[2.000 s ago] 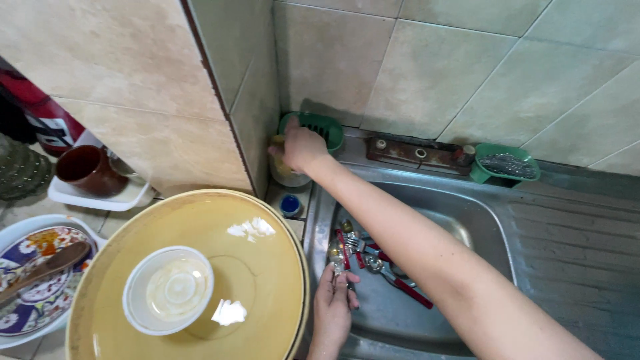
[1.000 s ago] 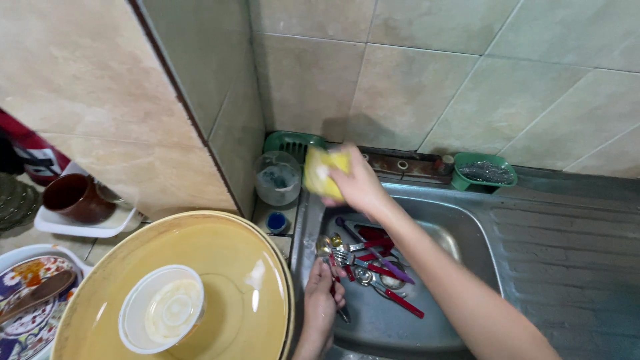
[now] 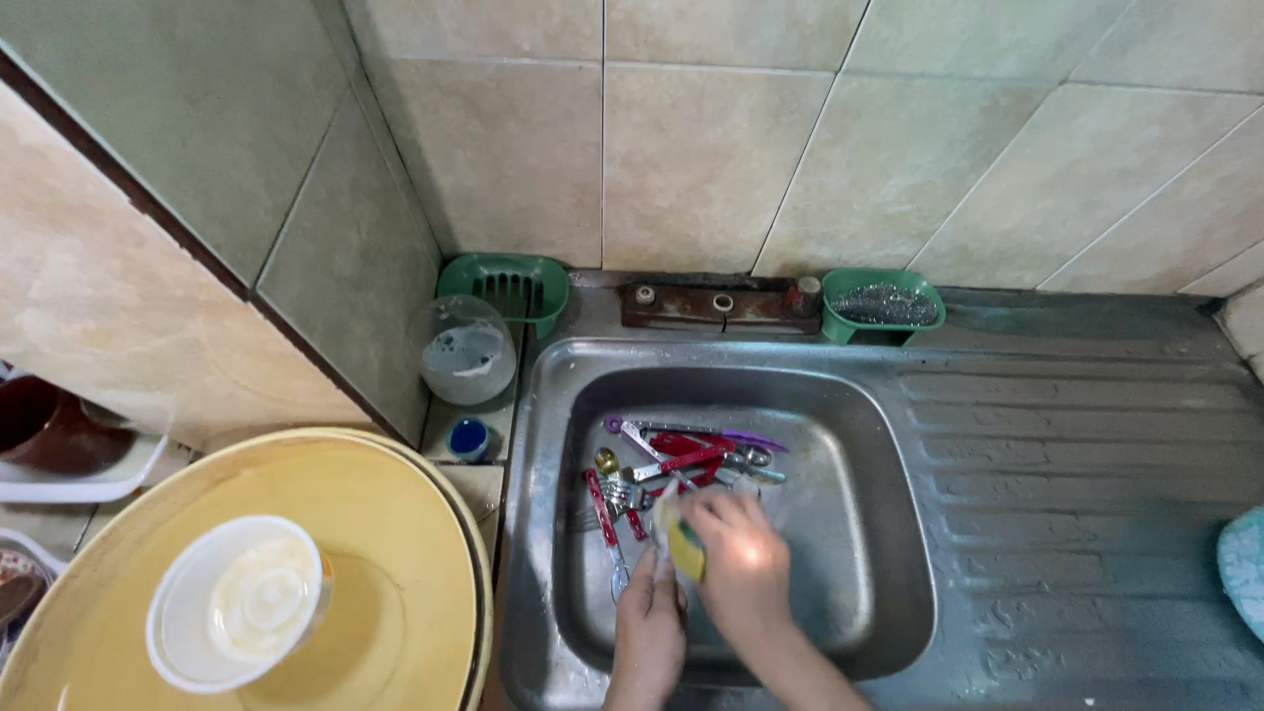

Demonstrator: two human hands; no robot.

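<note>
Over the near part of the steel sink basin (image 3: 829, 592), my right hand (image 3: 741, 558) grips a yellow sponge (image 3: 685, 543). My left hand (image 3: 652, 617) is beside it, closed on a piece of cutlery whose end lies against the sponge; blur hides its exact kind. Just beyond both hands, a heap of cutlery with red handles (image 3: 691, 459), metal forks and spoons, lies on the basin floor. A purple-handled utensil (image 3: 746, 437) is at the heap's far side.
Left of the sink are a large yellow basin (image 3: 395, 553) bearing a white plastic tub (image 3: 178, 632), a clear container of soapy liquid (image 3: 469, 360) and a blue cap (image 3: 468, 438). Behind stand an empty green soap dish (image 3: 548, 286) and a green dish (image 3: 839, 321) holding a metal scourer (image 3: 889, 304).
My right hand has come from the container at the back left, carrying the sponge down into the sink beside my left hand. The view has shifted.
</note>
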